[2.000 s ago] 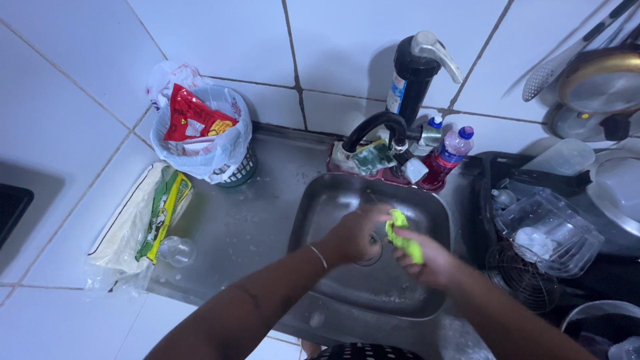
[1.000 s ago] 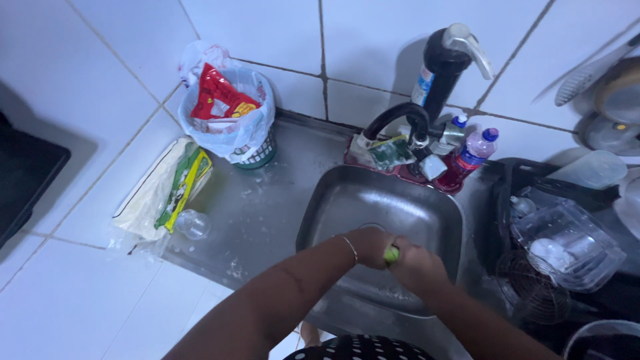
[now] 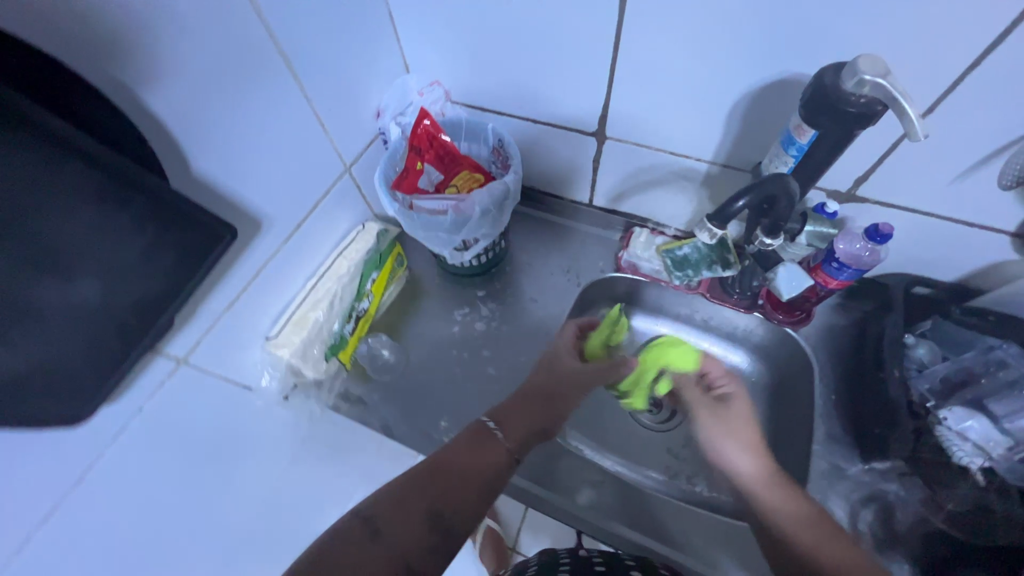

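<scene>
A neon yellow-green cloth [image 3: 660, 364] is spread between my two hands over the stainless steel sink basin [image 3: 768, 352]. My left hand [image 3: 572, 364] grips one end of it, and a bracelet circles that wrist. The other end is in my right hand [image 3: 720, 400], which is blurred. Under the cloth, the drain [image 3: 660, 416] is partly visible. Behind the basin stands a black faucet [image 3: 756, 204], beside a green and yellow sponge [image 3: 700, 258] on a red tray.
Left on the counter stands a bin [image 3: 472, 258] lined with a plastic bag, a red packet [image 3: 436, 160] inside. A plastic-wrapped package [image 3: 336, 304] lies nearby. A bottle [image 3: 848, 264] is behind the basin. A black dish rack [image 3: 872, 352] with clear plastic containers [image 3: 972, 384] stands at the right.
The cloth, bunched between my hands one second ago, is now opened out. My hands have moved apart. The view has shifted left.
</scene>
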